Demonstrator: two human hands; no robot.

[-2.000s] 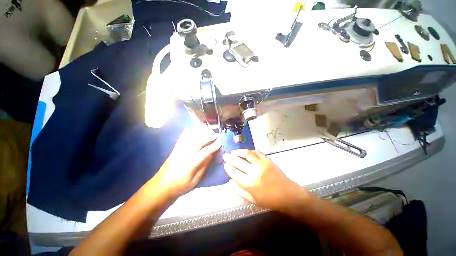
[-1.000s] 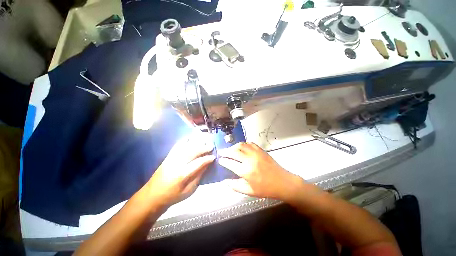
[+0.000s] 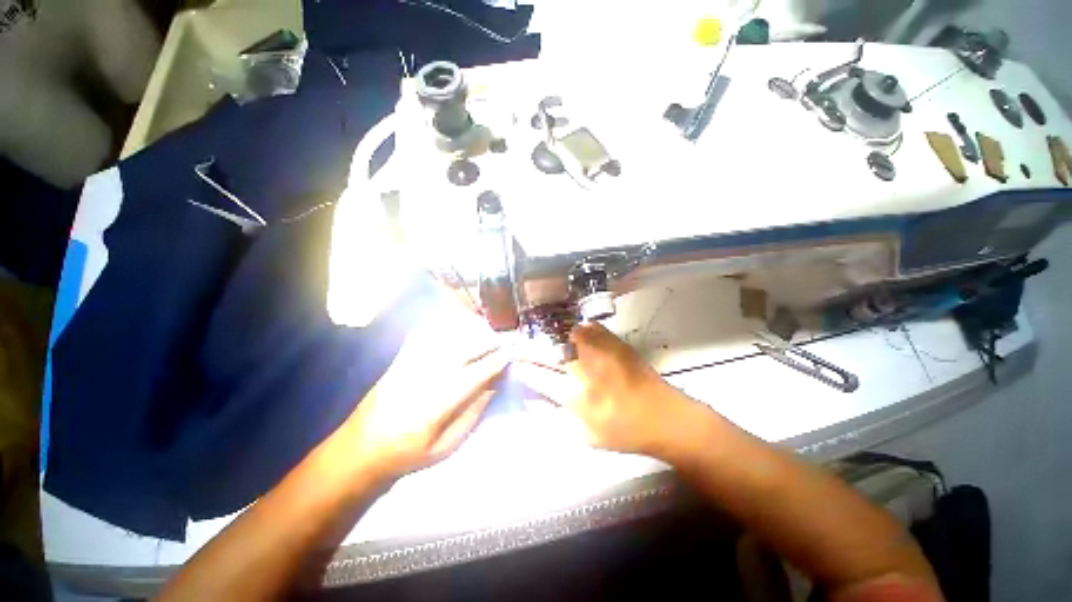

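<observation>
Navy cloth (image 3: pixel 235 341) covers the left of the table and runs to the needle area, where it looks bright blue under the lamp. My left hand (image 3: pixel 429 394) lies on the cloth left of the needle, fingers together and fingertips near the presser foot. My right hand (image 3: pixel 617 388) is at the right of the needle, its fingers up against the sewing head's lower parts (image 3: pixel 553 323). Both hands' fingertips nearly meet. Glare hides whether they pinch the cloth. The white sewing machine (image 3: pixel 729 176) stands behind the hands.
A glaring lamp (image 3: pixel 359 259) is left of the needle. Metal snips (image 3: pixel 811 361) lie on the table to the right. A cream tray (image 3: pixel 176 100) with a plastic bag is at the back left. Dark clutter (image 3: pixel 987 312) lies at the table's right end. A dress form (image 3: pixel 76 88) stands at far left.
My right hand has moved up to the needle area, its fingers higher by the machine head. Less blue cloth shows between the hands. The view has shifted slightly.
</observation>
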